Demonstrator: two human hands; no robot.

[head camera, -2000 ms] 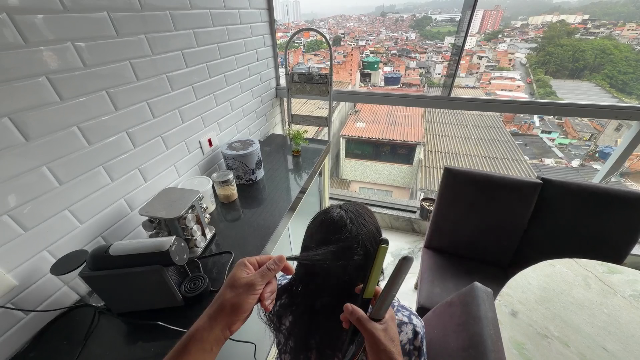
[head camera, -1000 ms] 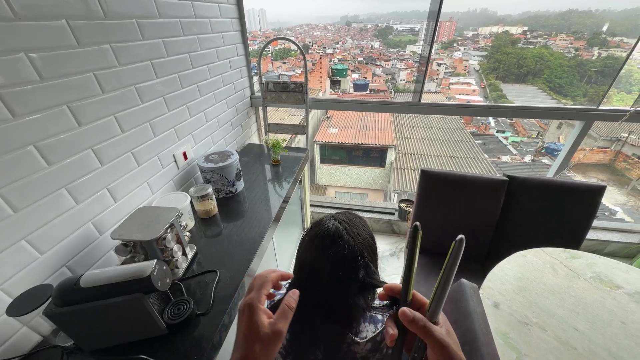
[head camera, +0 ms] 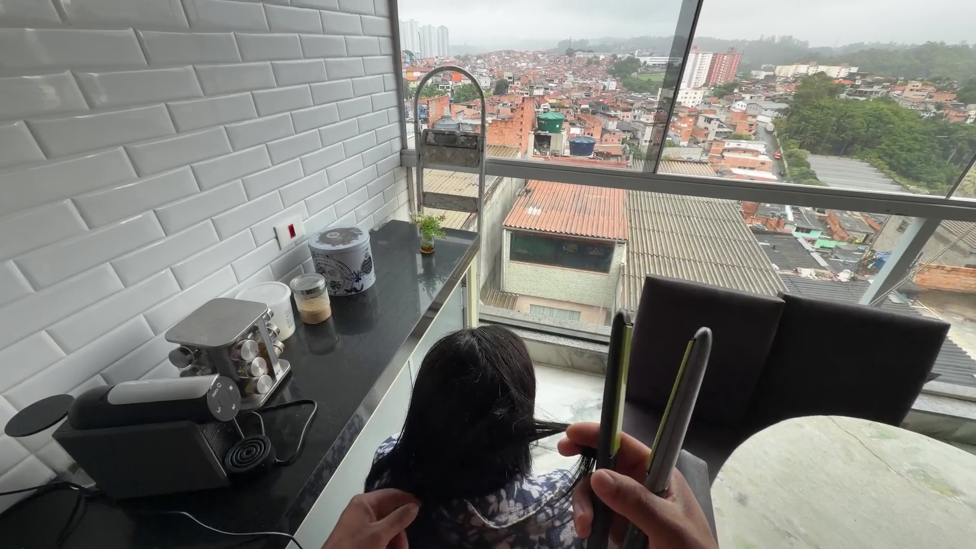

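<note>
A person with long dark hair [head camera: 473,404] and a patterned top [head camera: 518,511] sits with their back to me. My right hand [head camera: 640,488] holds a hair straightener [head camera: 675,412] upright, its two plates apart. A thin strand of hair runs from the right side of the head to the fingers of that hand. My left hand [head camera: 374,518] is at the lower left of the hair, thumb and forefinger near each other; whether it pinches any hair is hard to tell.
On the left, a black countertop [head camera: 358,366] bears a capsule coffee machine [head camera: 152,435], a spice rack [head camera: 229,343], a glass jar [head camera: 311,299], a round tin [head camera: 342,261] and a small plant [head camera: 428,231]. Dark chairs [head camera: 701,351] and a round table [head camera: 854,488] are at right.
Two seconds ago my left hand held a strand out from the head; it is now low at the hair's left side. My right hand, with the straightener, has moved to the head's right, where a strand meets its fingers.
</note>
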